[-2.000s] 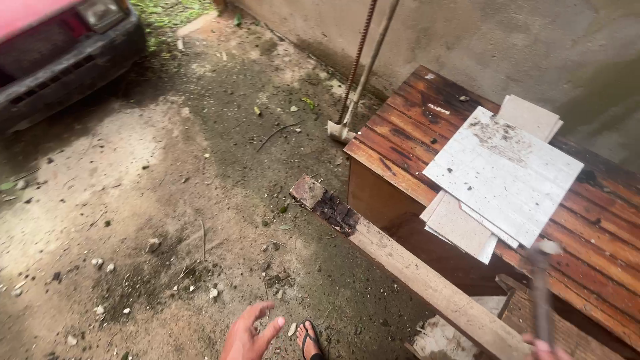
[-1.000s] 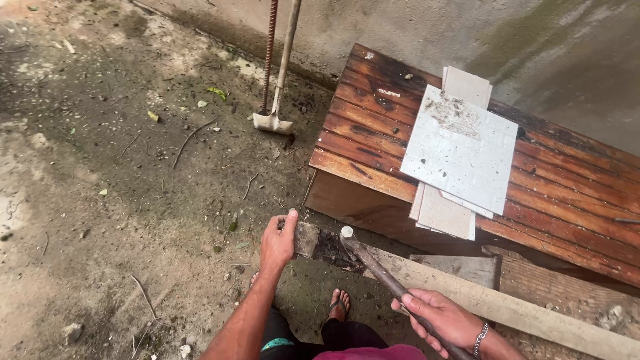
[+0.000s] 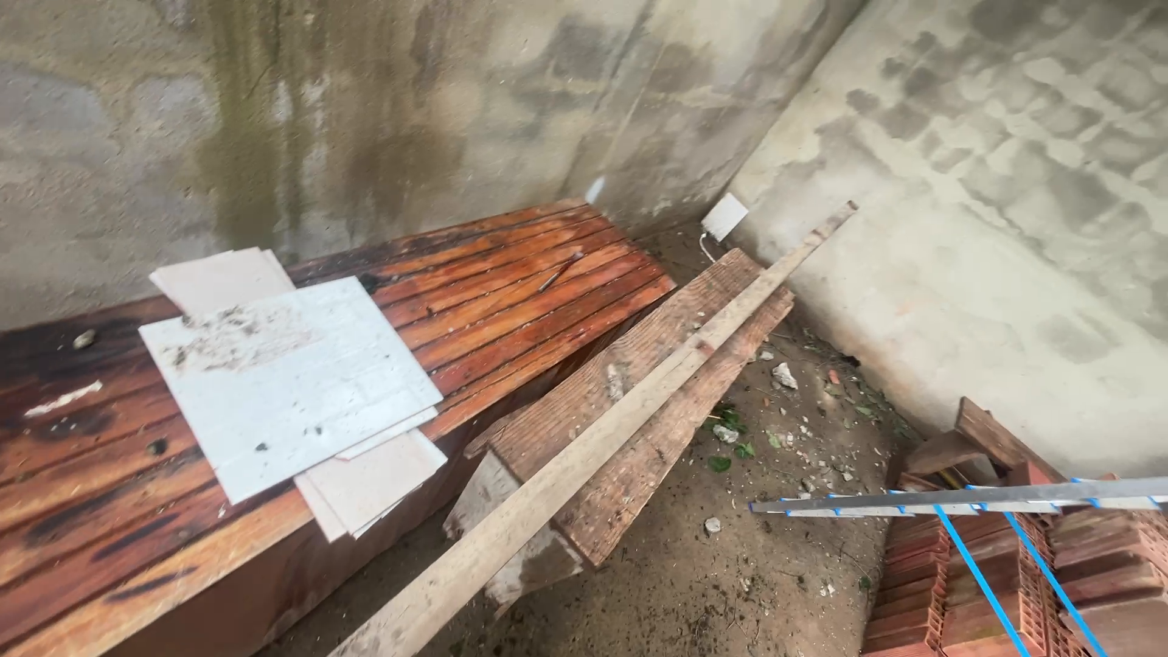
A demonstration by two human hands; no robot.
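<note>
Neither of my hands is in view, and no hammer shows. A long narrow wooden board [image 3: 630, 401] runs from the bottom edge up to the right, its near end cut off by the frame. It lies across a wider, rough wooden plank [image 3: 584, 383], which rests at its near end on a pale block [image 3: 511, 529]. To the left, a stack of tiles with a dirty white tile [image 3: 292, 374] on top lies on a reddish slatted wooden surface [image 3: 511, 283], with debris scattered over it.
Stained walls [image 3: 985, 246] meet in a corner behind. A small white panel [image 3: 724, 216] leans there. Red hollow clay bricks [image 3: 995, 584] are stacked at the lower right, below a metal ladder [image 3: 958, 498] with blue parts. Rubble [image 3: 784, 375] and leaves lie on the dirt floor.
The view has swung far to the right. A second ago my left hand was at the board's end and my right hand held a hammer-like tool; both hands are now out of frame.
</note>
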